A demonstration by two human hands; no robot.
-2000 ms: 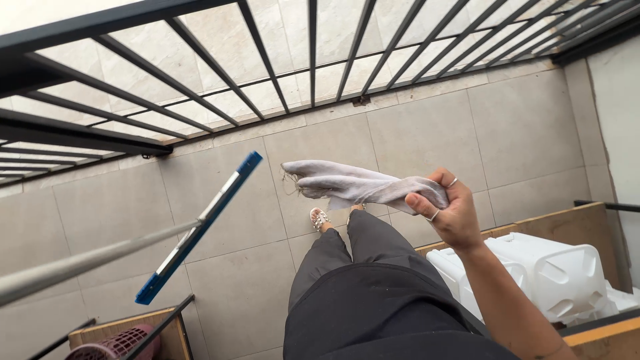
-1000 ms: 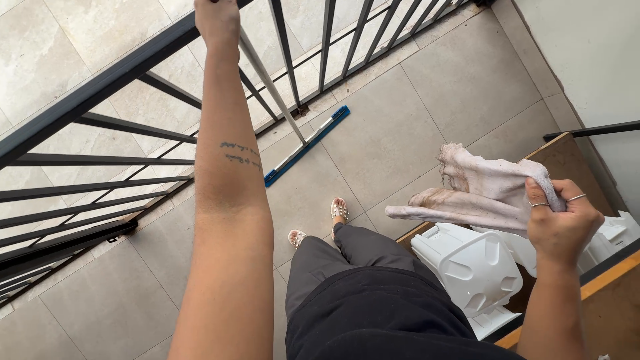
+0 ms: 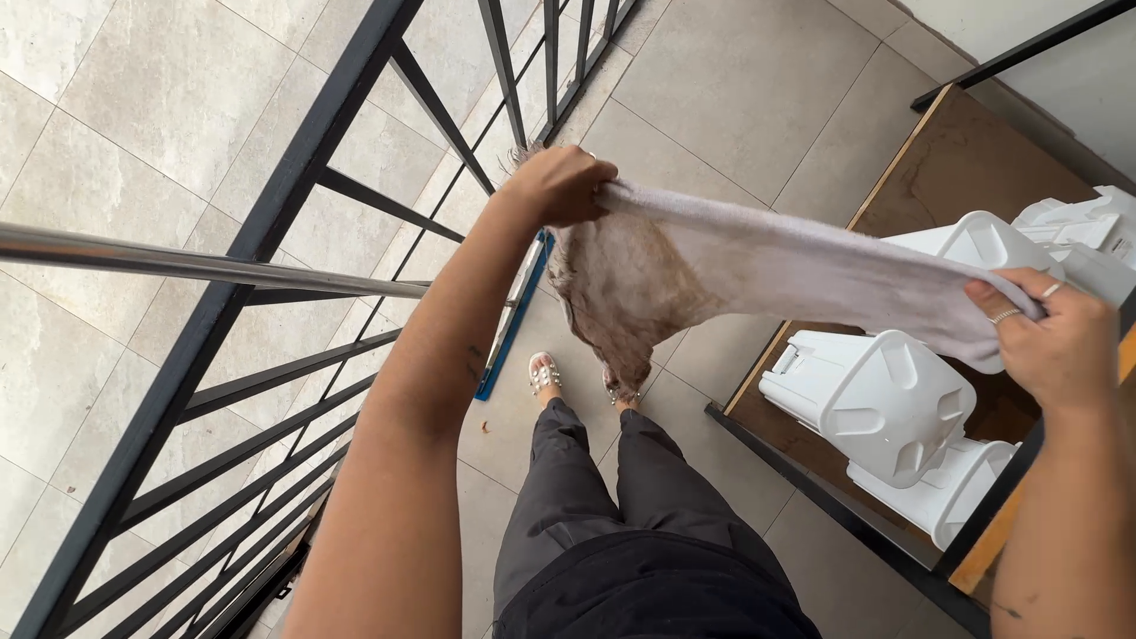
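A damp-looking, stained whitish cloth [image 3: 763,257] is stretched between my two hands in front of my legs. My left hand [image 3: 564,185] grips its brown-stained end, where frayed threads stick out and a dirty corner hangs down. At the right, my right hand [image 3: 1052,333] pinches the paler end between thumb and fingers. A blue floor squeegee [image 3: 510,328] lies with its head on the floor tiles, partly hidden behind my left forearm. Its metal handle [image 3: 204,268] leans across the railing, and neither hand is on it.
A black metal railing [image 3: 240,266] runs diagonally on the left. To the right, white plastic containers [image 3: 896,408] stand on a wooden shelf [image 3: 967,169] with a black frame. My feet are on grey floor tiles [image 3: 710,80] beside the squeegee head.
My left hand, at the top of the railing a second ago, has moved to the cloth and taken hold of it. The cloth, bunched and hanging from my right hand before, is now stretched out.
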